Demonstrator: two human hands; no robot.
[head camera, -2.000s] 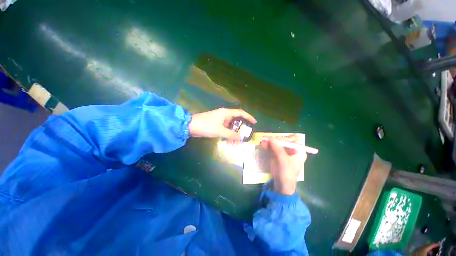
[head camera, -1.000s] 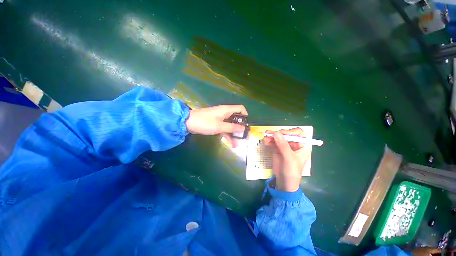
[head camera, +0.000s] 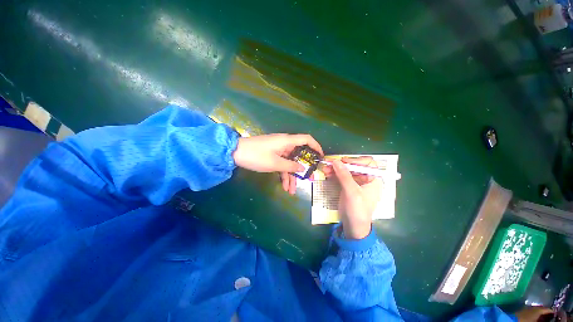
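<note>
My left hand (head camera: 271, 153) holds a small black electronic unit (head camera: 306, 161) with gold-yellow and white areas between thumb and fingers. My right hand (head camera: 359, 196) grips slim, pale pink tweezers (head camera: 371, 170) like a pen. Their tip is at the right edge of the unit; whether a tiny pad is on it cannot be told. A cream adhesive-pad sheet (head camera: 325, 214) with rows of tiny dark marks lies on the bench, partly under my right hand.
Amber tape strips (head camera: 314, 91) lie flat on the dark-green bench (head camera: 144, 82) beyond my hands. To the right are a small black unit (head camera: 490, 137), a long brown tray (head camera: 472, 240), a green tray of white pieces (head camera: 510, 264) and a metal post (head camera: 545, 215). A blue sleeve (head camera: 487, 314) shows below.
The unit in my left hand has turned so its gold-yellow side shows. The tweezers' tip has moved left from over the sheet to the unit. Both hands keep their holds.
</note>
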